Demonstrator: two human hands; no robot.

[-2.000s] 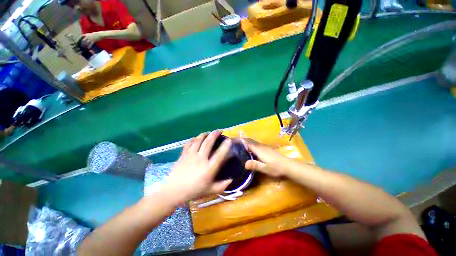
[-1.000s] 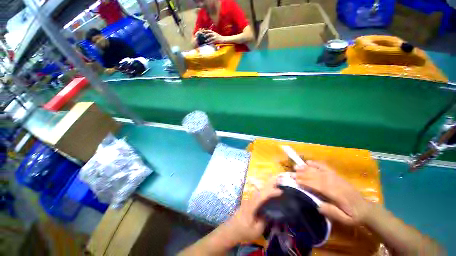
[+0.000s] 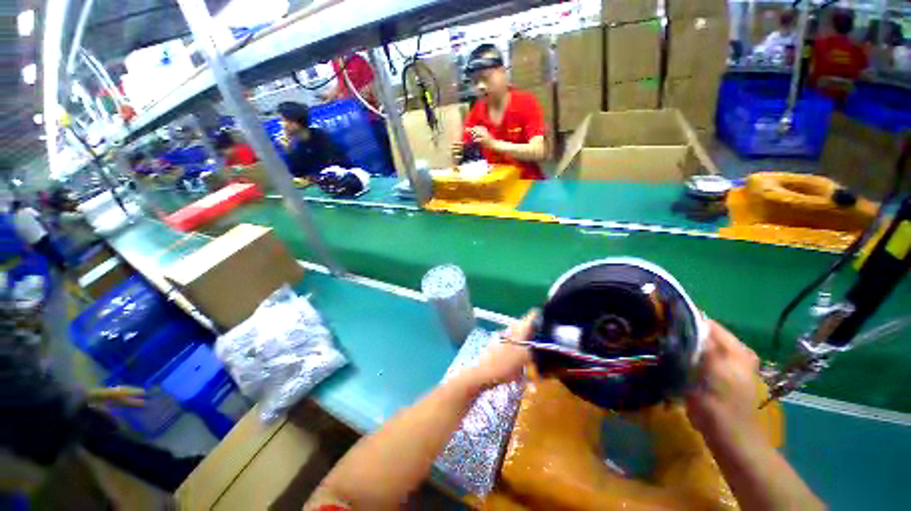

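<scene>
A glossy black camera module sits in a white round housing, raised above the orange cushion. Its open side with red and white lead wires faces me. My left hand grips its left edge. My right hand grips its right edge, with fingers partly hidden behind the housing. The cushion's round centre hole shows below. The electric screwdriver hangs at the right, its silver nose beside my right hand.
A silver-grey wrapped roll and wrapped pad are left of the cushion. Clear plastic bags and a carton lie further left. A green conveyor runs beyond; a red-shirted person works across it. Another person's hand shows lower left.
The module and housing have been lifted off the cushion, uncovering its hole, and tilted so the wires face me. The view has swung left and up.
</scene>
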